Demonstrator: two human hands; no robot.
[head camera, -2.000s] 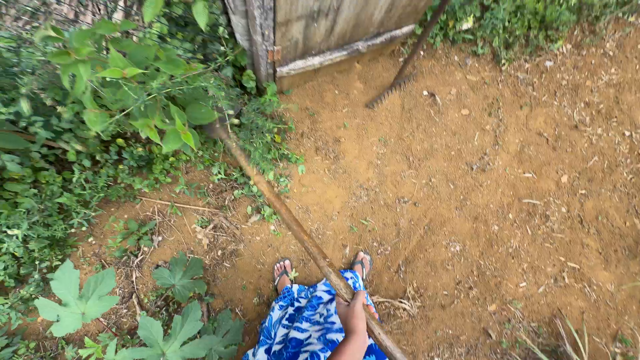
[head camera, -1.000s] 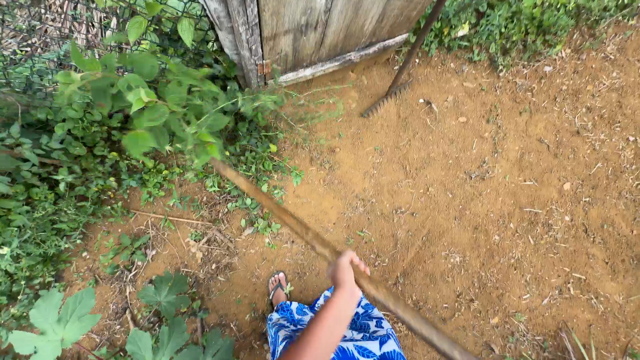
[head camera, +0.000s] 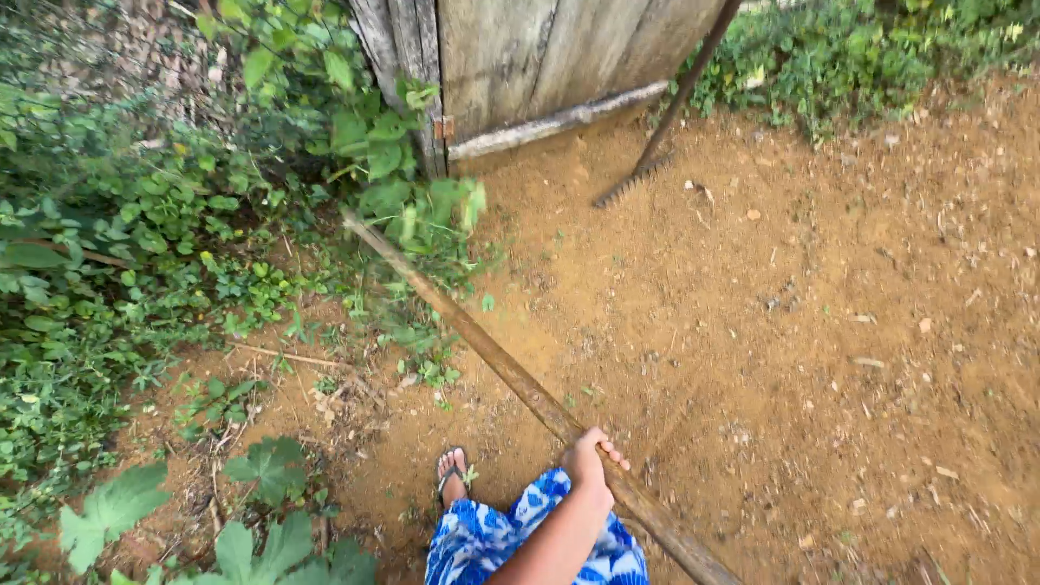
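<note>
My left hand (head camera: 595, 459) is closed around a long wooden pole (head camera: 496, 357), its fingers wrapped over the shaft above my blue and white patterned clothing (head camera: 479, 540). From the lower right the pole runs up and left to its far end among green leaves (head camera: 390, 203) beside a wooden post. That end is blurred, and I cannot tell whether a tool head is fixed to it. The pole's near end runs out of the frame. My right hand is not in view. One foot in a flip-flop (head camera: 452, 473) stands on the soil left of the pole.
A weathered plank gate (head camera: 561, 57) hangs at the top, by a wooden post (head camera: 414, 73). A metal garden rake (head camera: 638, 180) rests teeth-down near it. Weeds (head camera: 97, 244) crowd the left; large lobed leaves (head camera: 114, 512) stand at lower left. Bare brown soil (head camera: 772, 366) spreads rightward.
The leafy stems that lay over the pole's far end a second ago now lie mostly to its right, blurred. My left hand has kept its hold. One foot, visible two seconds ago, is now hidden.
</note>
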